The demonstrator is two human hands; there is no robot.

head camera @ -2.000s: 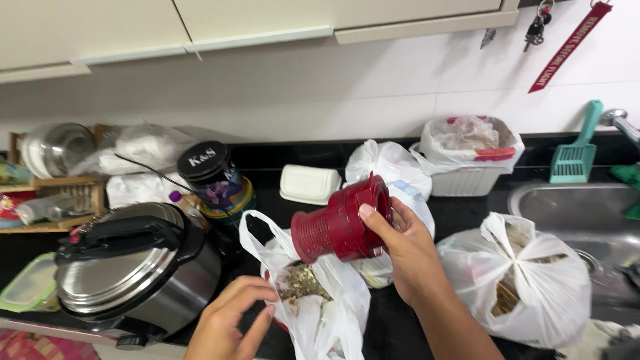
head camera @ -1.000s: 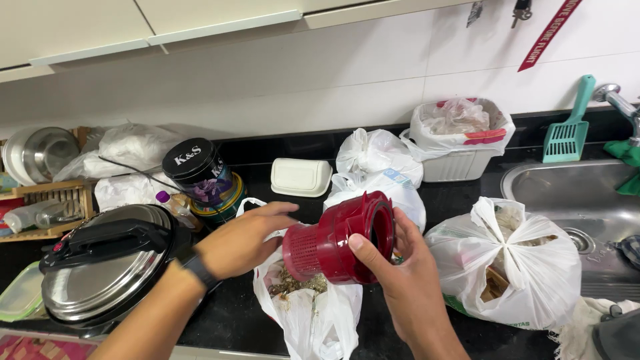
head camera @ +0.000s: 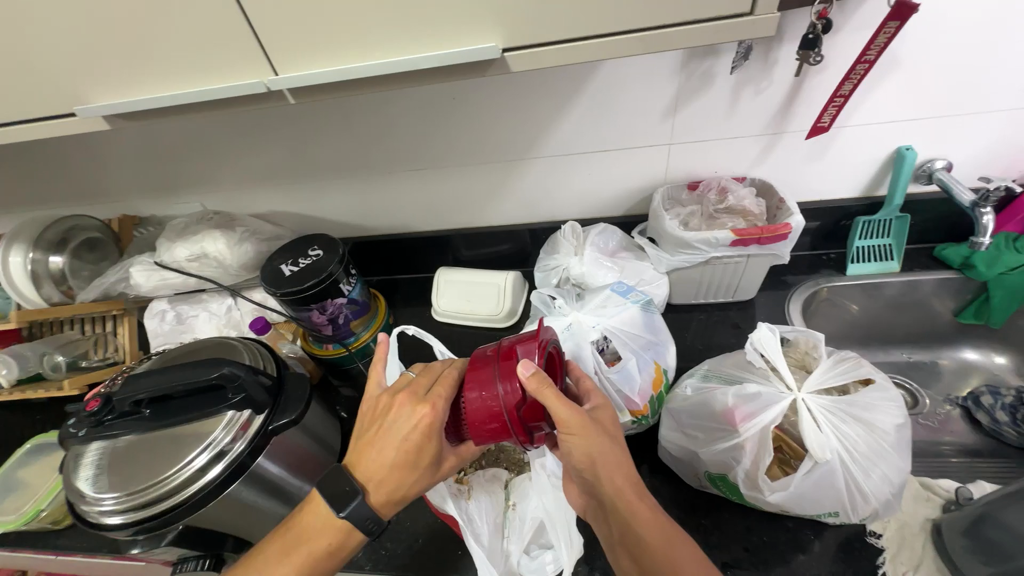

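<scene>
A red plastic perforated cup-shaped part [head camera: 500, 392] is tilted on its side above an open white plastic bag [head camera: 512, 520]. My left hand [head camera: 408, 432], with a ring and a black watch, grips its narrower perforated end. My right hand [head camera: 584, 432] grips the wider rimmed end, thumb on the rim. Brownish-green granular waste [head camera: 498, 460] shows in the bag just below the part. The part's inside is mostly hidden by my fingers.
A pressure cooker [head camera: 184, 440] stands left, tins [head camera: 320, 296] behind it. Tied white bags [head camera: 788, 432] and a lined bin [head camera: 716, 272] are at right, beside a steel sink [head camera: 840, 304]. A white lidded container [head camera: 478, 298] sits against the back. Cabinets overhang the counter.
My left hand was apart from the red part two seconds ago and now holds its perforated end. The part remains in my right hand.
</scene>
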